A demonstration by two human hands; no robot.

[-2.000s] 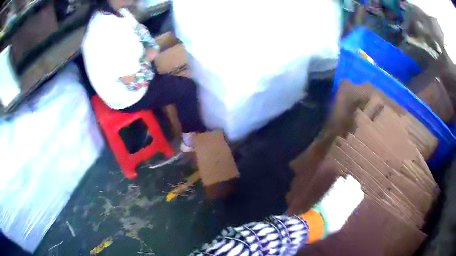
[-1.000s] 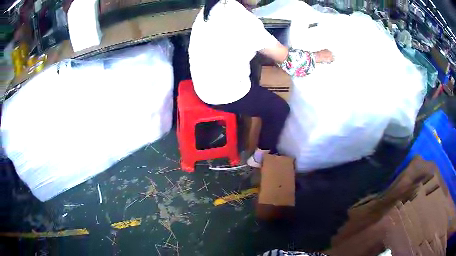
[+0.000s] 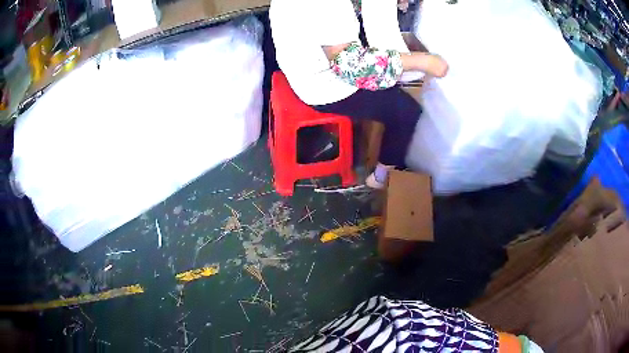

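Observation:
My left arm, in a black-and-white patterned sleeve with an orange cuff, reaches along the bottom edge toward the lower right. Only a pale edge of the glove on my left hand (image 3: 532,346) shows; the fingers are cut off by the frame. What it holds, if anything, is hidden. My right hand is out of the picture. Flat brown carton blanks (image 3: 576,269) lean in a stack at the lower right, just beyond my left hand. A small brown carton (image 3: 409,207) stands on the floor near the centre.
A person in a white top sits on a red stool (image 3: 314,169), one forearm by a large white wrapped bundle (image 3: 503,103). Another wrapped bundle (image 3: 138,131) lies at the left. A blue crate (image 3: 610,165) stands behind the blanks. Scraps and yellow lines mark the dark green floor.
The view has swung left and then down, so the blanks moved toward the lower right. My gloved left hand, earlier visible at the blanks, is now almost cut off. The seated person's arm has shifted.

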